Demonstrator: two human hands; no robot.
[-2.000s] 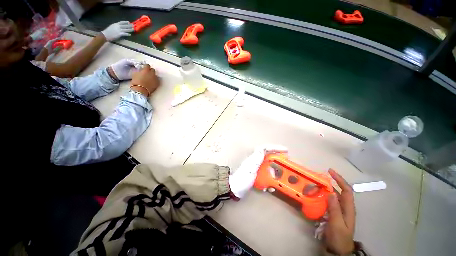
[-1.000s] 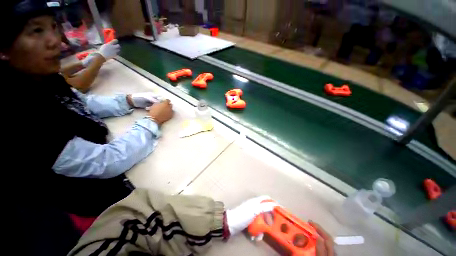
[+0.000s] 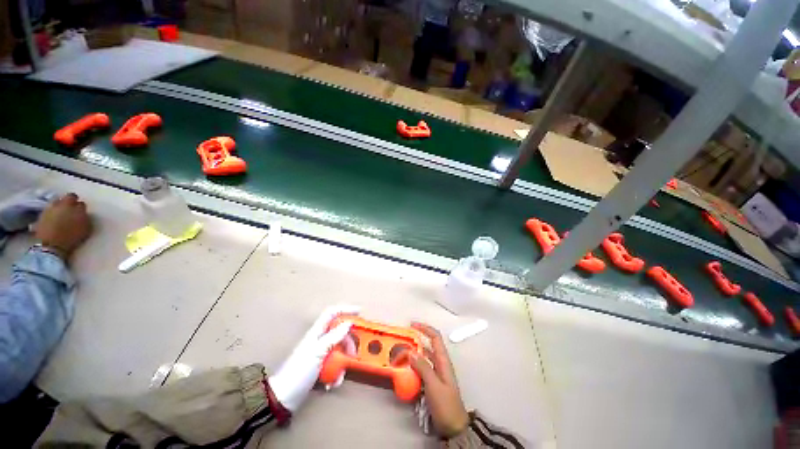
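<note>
An orange controller shell [image 3: 375, 352] is held above the white bench top, its openings facing me and its two handles pointing down. My left hand [image 3: 309, 361], in a white glove, grips the shell's left end. My right hand [image 3: 443, 386] grips its right end; the fingers look bare, with something pale at the palm side that I cannot make out. A translucent bottle [image 3: 465, 282] stands by the belt edge beyond the shell. A small white strip [image 3: 468, 331] lies on the bench just right of the shell.
The green conveyor belt [image 3: 351, 197] runs across ahead, carrying spaced orange shells, several at the right. A slanting grey frame post [image 3: 645, 167] rises at the belt edge. At left are a neighbour's hand [image 3: 63, 224] and sleeve, and a bottle [image 3: 165, 209] on a yellow cloth [image 3: 149, 238].
The view has swung right, showing more belt, shells and the frame post; the neighbour is now mostly out of frame. Both my hands still hold the shell, now fully in view.
</note>
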